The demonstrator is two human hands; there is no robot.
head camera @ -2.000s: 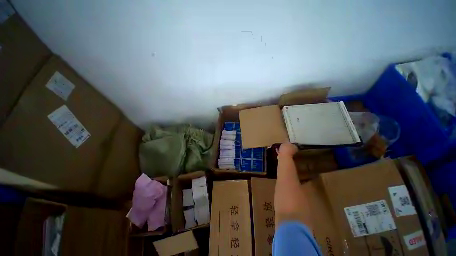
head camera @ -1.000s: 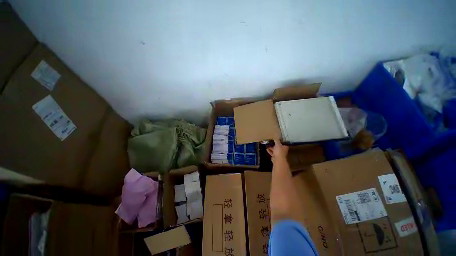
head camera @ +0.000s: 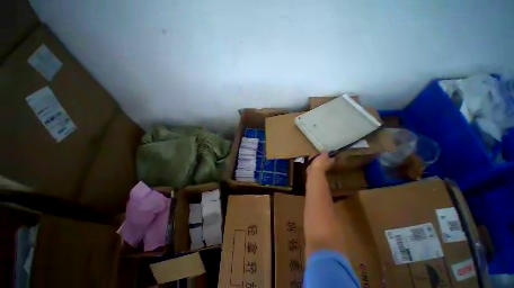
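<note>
My right hand [head camera: 321,162] reaches up from the lower edge in a blue sleeve. Its fingers are closed on the near corner of a thin pale flat tray or clipboard [head camera: 338,125] with a dark edge. The tray is turned at an angle and lies over or just above the brown flap [head camera: 284,136] of an open carton. That carton [head camera: 241,169] holds blue boxes [head camera: 275,171] and a column of small white boxes [head camera: 247,160]. My left hand is not in view.
A small carton of white boxes [head camera: 211,219], pink cloth or paper [head camera: 145,216] and green fabric [head camera: 180,157] are at the left. Closed cartons [head camera: 245,242] stand in front, a large labelled carton [head camera: 389,214] at right. Blue crates [head camera: 451,152] and the wall [head camera: 253,56] are behind.
The tray has turned counter-clockwise in my right hand and moved slightly left, overlapping more of the brown flap. A white piece now shows by its lower right edge.
</note>
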